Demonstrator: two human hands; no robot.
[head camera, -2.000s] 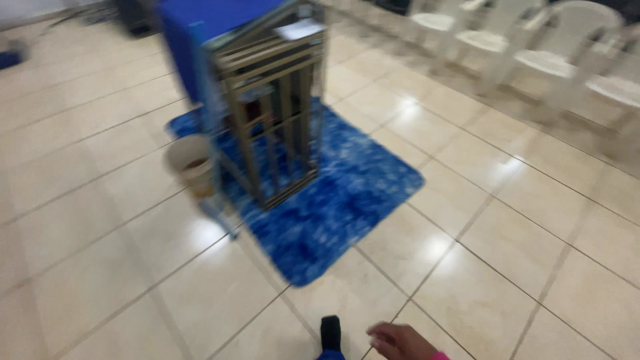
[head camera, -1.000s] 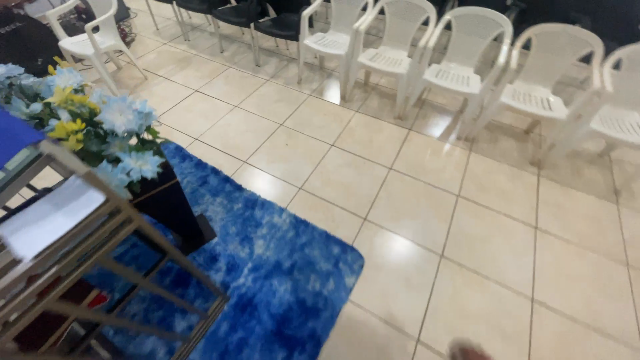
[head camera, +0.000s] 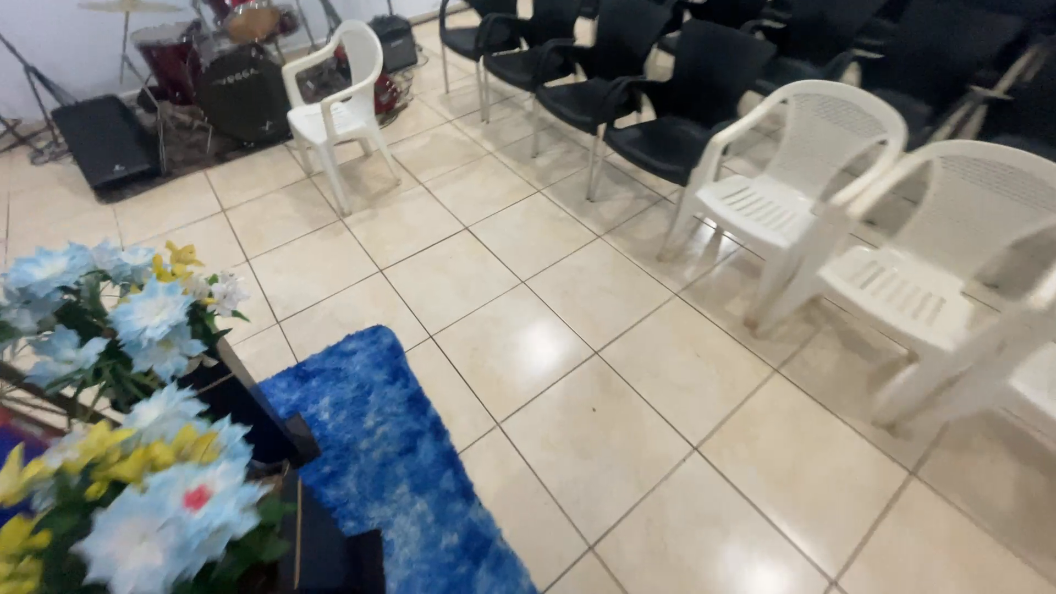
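Observation:
Neither my left hand nor my right hand shows in the head view now. Artificial flowers (head camera: 157, 313) in pale blue and yellow rise from a dark stand (head camera: 256, 412) at the left. A second bunch of flowers (head camera: 165, 511), with a red spot on one bloom, fills the lower left corner, above another dark stand (head camera: 330, 536). Both stands are by a shaggy blue rug (head camera: 371, 429) on the tiled floor. Part of a wooden frame shows behind the flowers at the left edge, mostly hidden.
White plastic armchairs (head camera: 759, 206) line the right side, beside a row of black chairs (head camera: 676, 140). A lone white armchair (head camera: 334, 120) stands before a drum set (head camera: 243, 95). A black floor speaker (head camera: 107, 144) lies at the upper left.
The view has swung and moved on past the wooden lectern; the flowers are now close at the lower left. A hand seen at the bottom edge earlier is out of view.

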